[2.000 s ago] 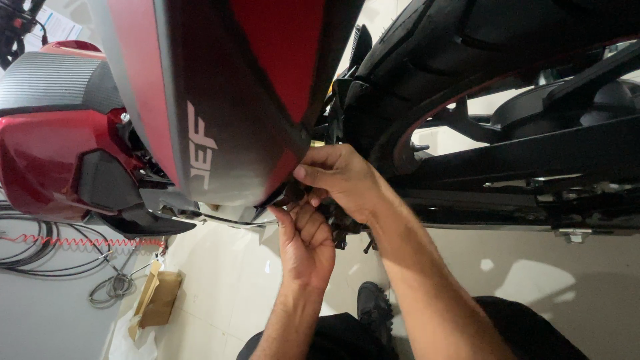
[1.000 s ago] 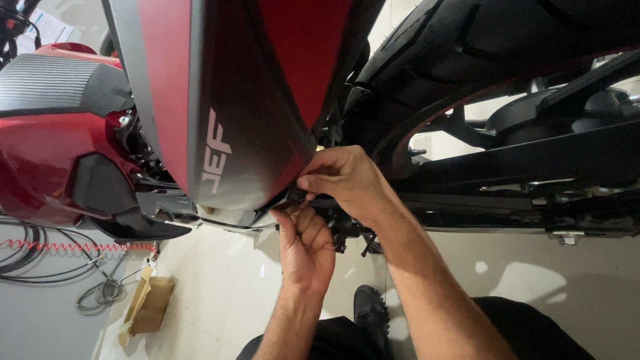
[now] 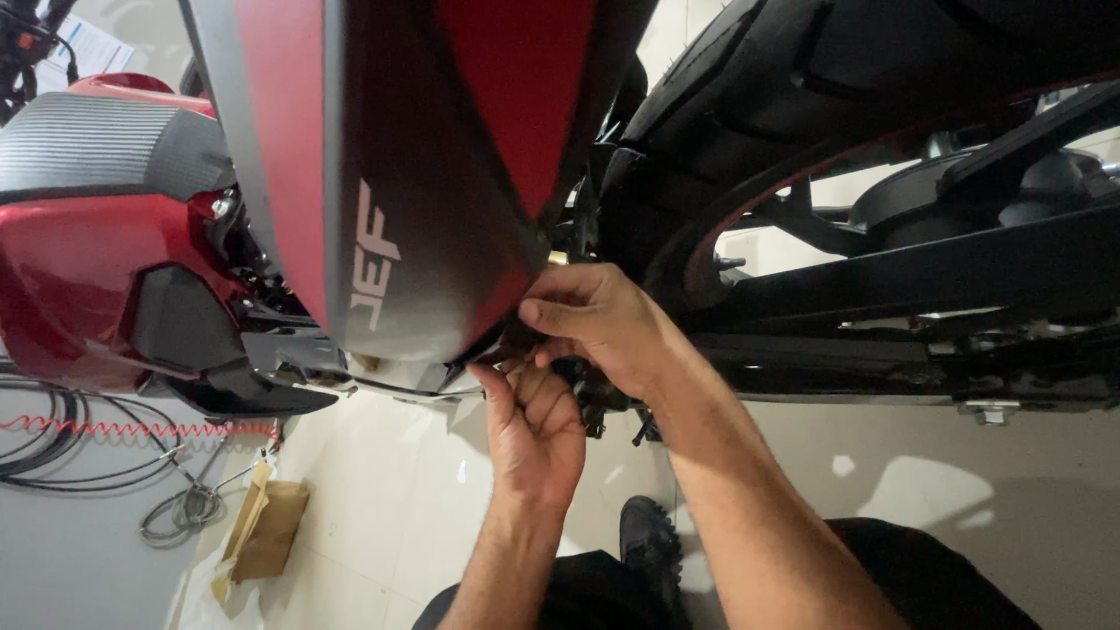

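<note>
Both hands work at the lower end of a red and dark grey motorcycle side panel [image 3: 446, 175]. My left hand [image 3: 535, 420] is below the panel's edge, palm up, with its thumb and curled fingers at a small dark part [image 3: 512, 341]. My right hand [image 3: 599, 324] reaches in from the right, its thumb and fingertips pinched near the same part. What the fingers grip is largely hidden by the fingers and the panel, so I cannot tell what either holds. Just right of the hands is the rear tyre [image 3: 735, 96].
The black swingarm [image 3: 875, 289] runs to the right. At the left are the ribbed seat [image 3: 96, 144] and red bodywork [image 3: 79, 289]. Dark cables [image 3: 61, 437], a red coiled hose [image 3: 140, 429] and an open cardboard box [image 3: 271, 525] lie lower left. My black shoe [image 3: 649, 542] is below.
</note>
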